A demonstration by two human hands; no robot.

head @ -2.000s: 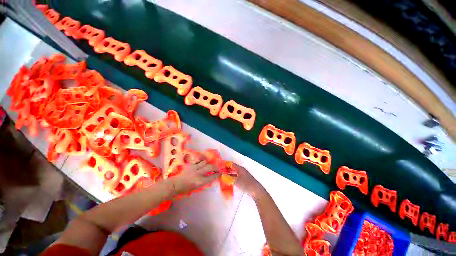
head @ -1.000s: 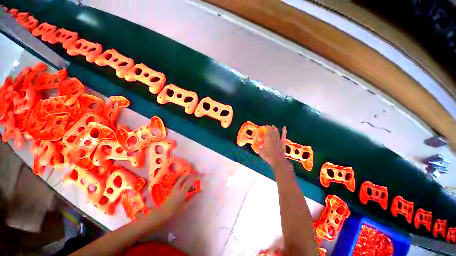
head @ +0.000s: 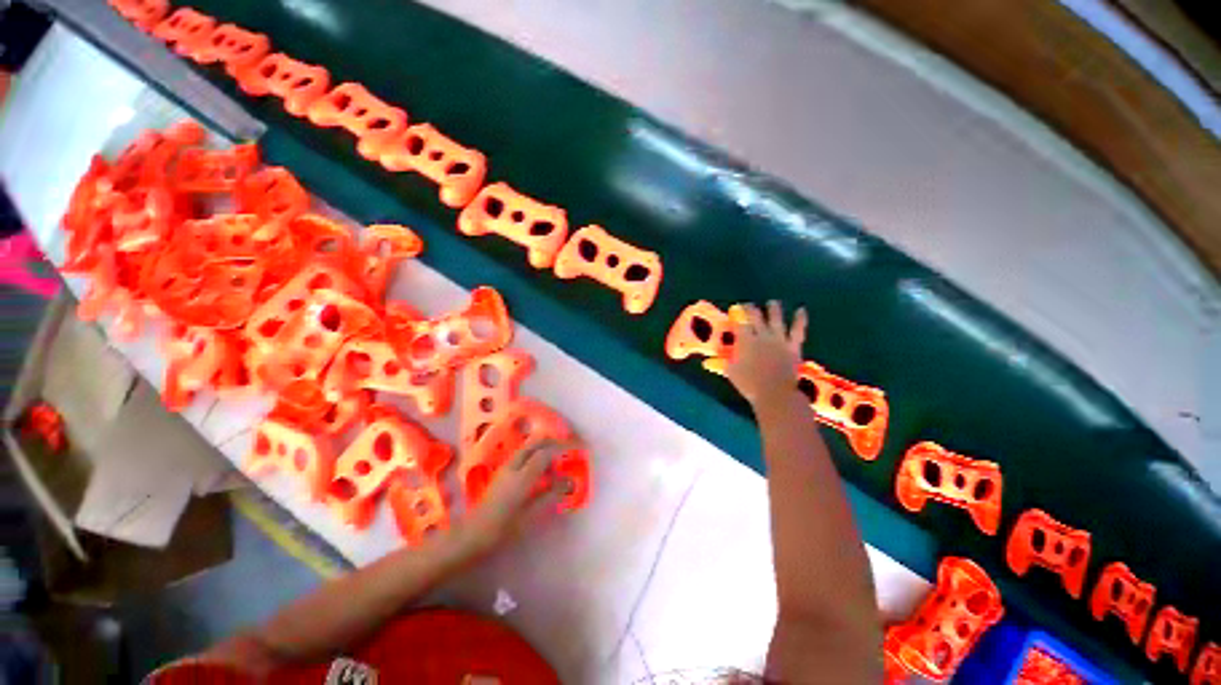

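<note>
My right hand (head: 767, 351) is over the green belt (head: 750, 254), fingers spread, and overlaps the right end of an orange controller shell (head: 707, 332); whether it grips the shell is not clear. My left hand (head: 516, 491) rests on a controller shell (head: 572, 478) at the right edge of the left shell pile (head: 214, 274); its fingers are partly over the shell. A row of spaced orange shells lies along the belt on both sides of my right hand.
A small shell pile (head: 948, 621) lies at the lower right, beside a blue bin (head: 998, 656) cut off by the frame edge. A cardboard carton (head: 134, 488) stands below the table at left. A grey metal bar (head: 161, 60) crosses the belt's near edge at upper left.
Two seconds ago both hands were together over the table. The right hand has since moved out onto the belt, and the left moved onto the pile's edge. The view has shifted over the last second.
</note>
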